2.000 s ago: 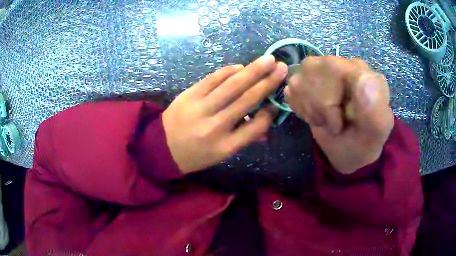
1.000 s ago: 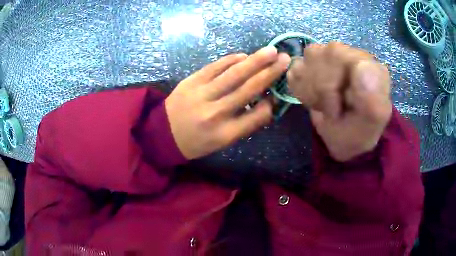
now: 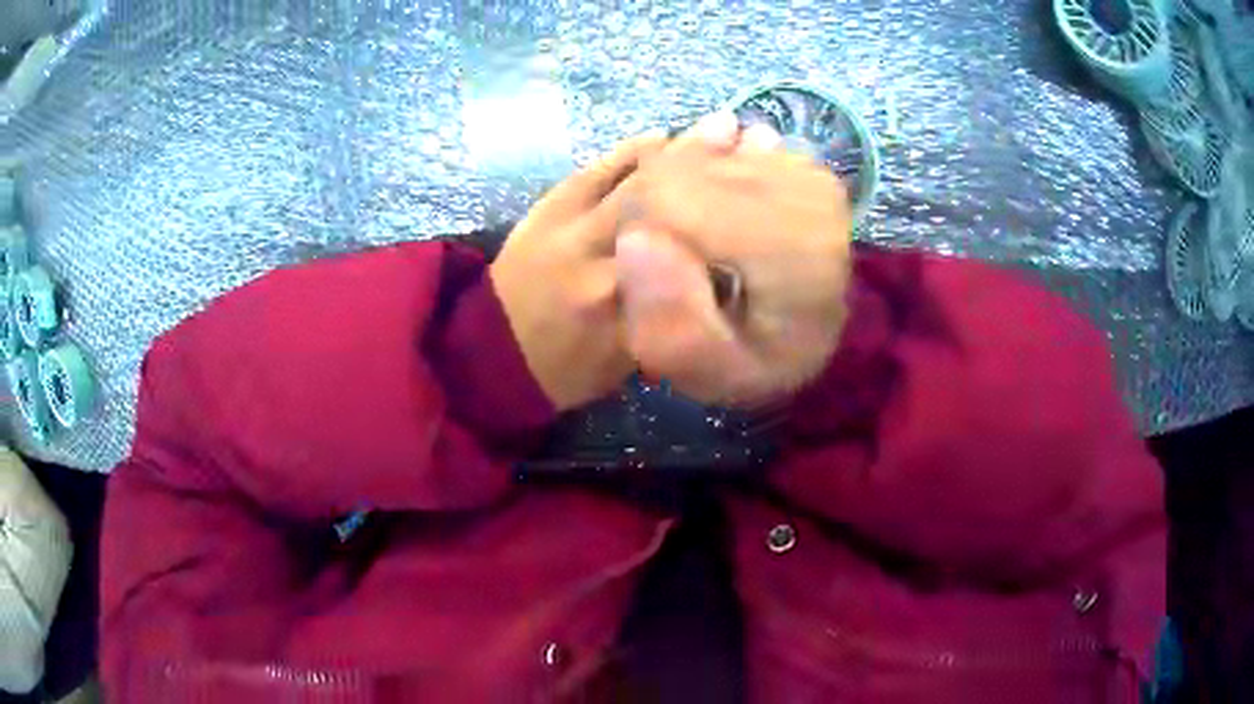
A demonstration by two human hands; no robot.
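A teal fan head (image 3: 862, 138) shows its round ring and dark, spoked inside just beyond my hands. My left hand (image 3: 561, 282) comes in from the left, with its fingertips at the near left edge of the ring, and seems to hold it. My right hand (image 3: 750, 255) is curled into a fist and crosses in front of my left hand, covering much of its fingers and the lower part of the fan head. A small dark opening shows in the right fist. Whether a tool is inside it is hidden.
Silver bubble-textured foil (image 3: 344, 165) covers the table. Heaped teal spoked fan covers (image 3: 1185, 131) lie at the right edge. Several teal rounds (image 3: 65, 385) lie at the left edge. A pale cloth-like thing (image 3: 25, 571) shows at the lower left.
My right fist has moved left from the right side of the fan head and now overlaps my left hand. More of the ring's right side shows.
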